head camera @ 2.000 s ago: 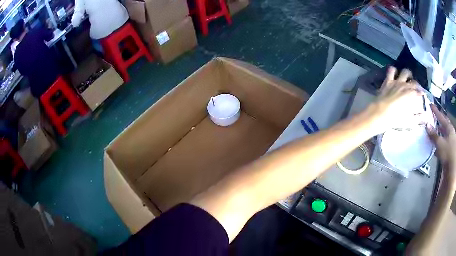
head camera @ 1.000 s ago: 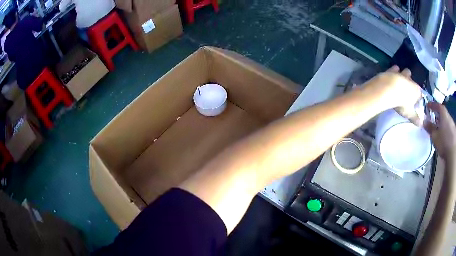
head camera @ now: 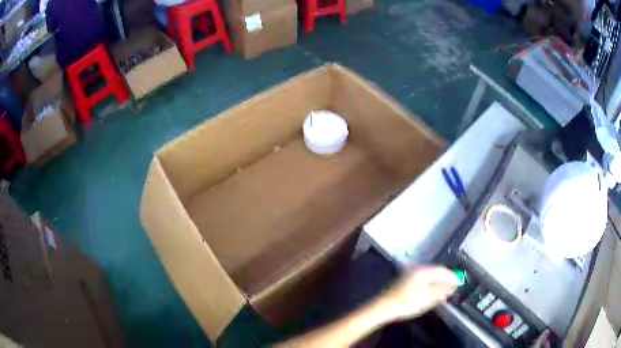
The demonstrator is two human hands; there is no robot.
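A white plastic housing (head camera: 573, 209) sits on the fixture of the press machine, its round face towards me. My left hand (head camera: 427, 289) is blurred, with its fingertips at the green start button (head camera: 460, 277) on the dark front panel. It holds nothing that I can see, and its finger pose is unclear. A small skin-toned patch at the bottom edge, right of the red button (head camera: 503, 320), may be my right hand (head camera: 541, 339), almost wholly cut off. Another white housing (head camera: 325, 132) stands in the far corner of the deep open carton (head camera: 204, 239).
A cream tape ring (head camera: 503, 224) lies on the metal bed (head camera: 545, 272). Blue-handled cutters (head camera: 455, 185) lie on the white table (head camera: 422, 217). Red stools (head camera: 97, 80), cartons and parts of people are at the back left. Brown cardboard (head camera: 54, 292) is at the lower left.
Both hands have left the housing at the fixture. My left hand has moved down and left to the green button. The view has shifted, and the cutters show again.
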